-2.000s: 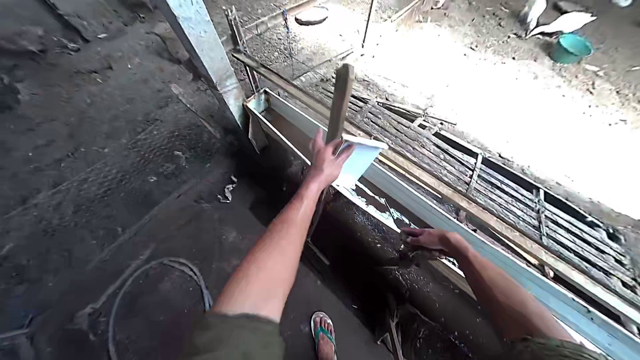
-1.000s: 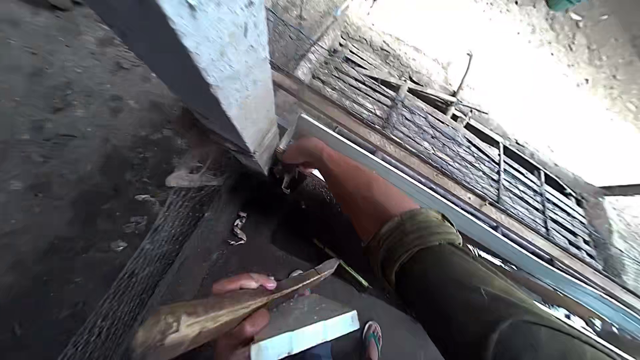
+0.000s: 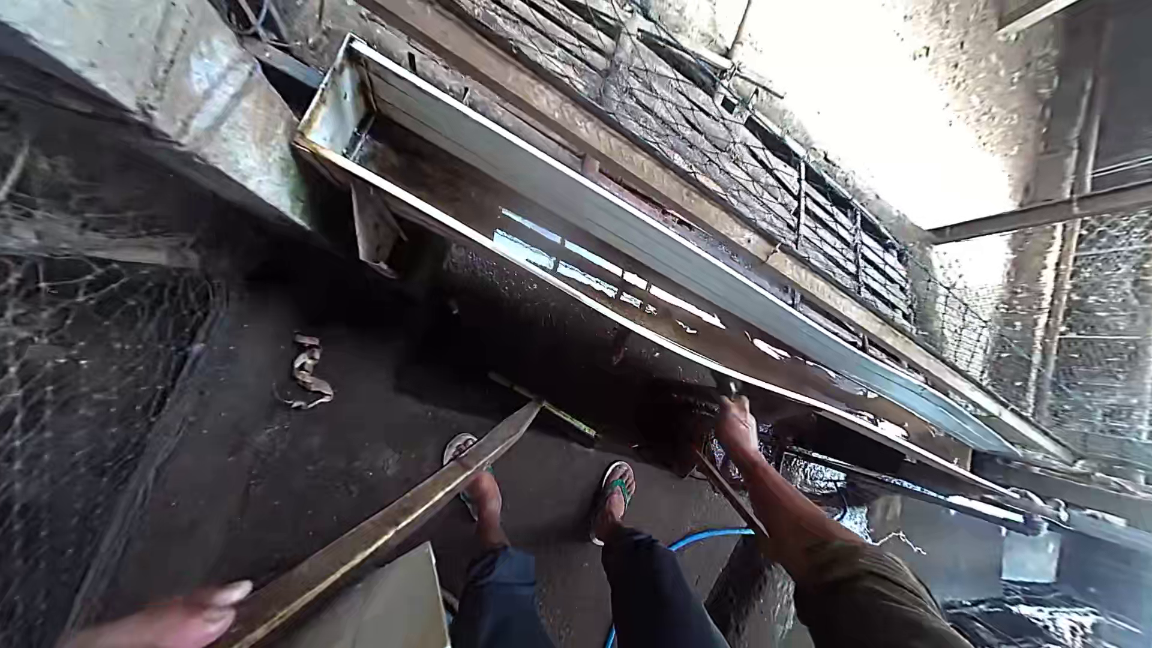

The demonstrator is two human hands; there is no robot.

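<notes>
My left hand (image 3: 184, 621), at the lower left edge, touches the near end of a long wooden stick (image 3: 396, 515) with a pointed far end; whether the fingers close round it is not clear. A pale flat board (image 3: 387, 605) lies beside the stick, partly cut off by the frame's bottom. My right hand (image 3: 738, 425) is at the near rim of a long metal trough (image 3: 558, 198), its fingers closed on a small dark item that I cannot make out. Brown water (image 3: 450, 184) in the trough reflects light.
A concrete post (image 3: 207, 99) stands at the trough's far left end. Wooden rails and slatted netting (image 3: 675, 99) run behind it. Wire mesh (image 3: 90, 405) is at left. On the dark floor are a twisted scrap (image 3: 309, 371), a thin green-edged strip (image 3: 569, 419) and a blue hose (image 3: 706, 536).
My right hand has moved right along the trough, away from the post where it was a second ago. The stick and board, earlier upright over the trough, are now low at left.
</notes>
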